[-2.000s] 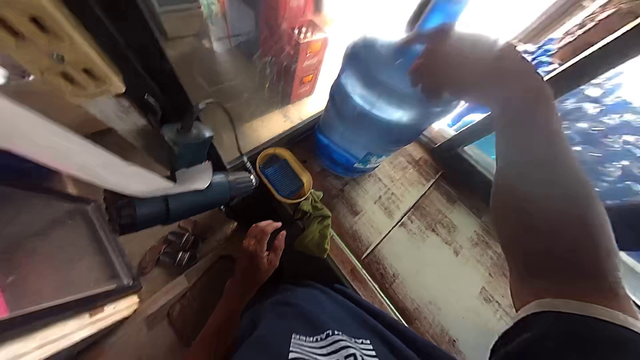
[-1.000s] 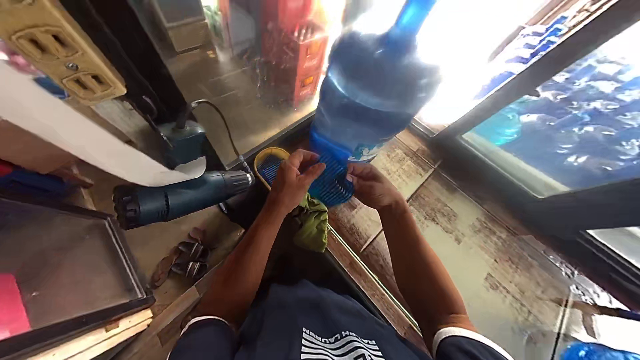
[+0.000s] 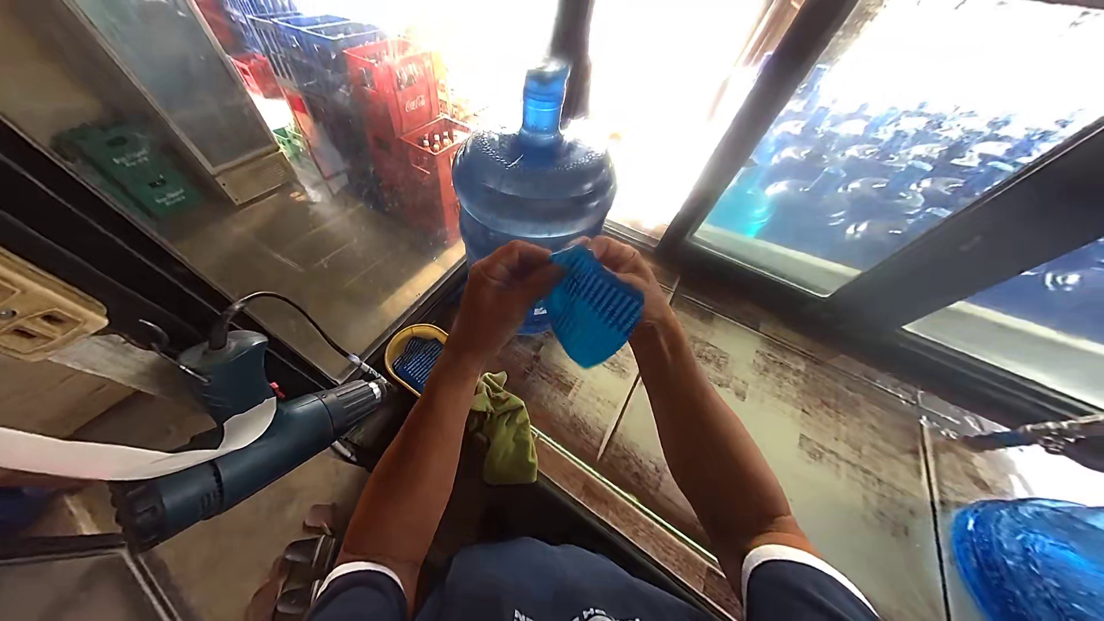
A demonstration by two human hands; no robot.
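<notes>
Both hands pinch the top edge of a blue printed plastic film seal (image 3: 595, 310), spreading it between them; my left hand (image 3: 509, 289) is at its left corner and my right hand (image 3: 634, 280) at its right. Just behind stands a large blue water jug (image 3: 535, 185), upright, its neck capless as far as I can tell. A yellow oval tub (image 3: 398, 349) holds more blue printed film pieces (image 3: 417, 360). Beside my left forearm hangs a green cloth (image 3: 509, 431).
A dark teal heat gun (image 3: 259, 457) with a cord lies at the left, near a power outlet (image 3: 47, 319). Glass panes with dark frames (image 3: 776, 250) border the tiled counter (image 3: 776, 414). Another blue jug (image 3: 1035, 552) is at the lower right. Stacked crates (image 3: 397, 112) stand beyond the glass.
My right hand was at the jug's neck two seconds ago and now holds the film with my left hand. Both hands have since raised the film in front of the jug. The view has shifted.
</notes>
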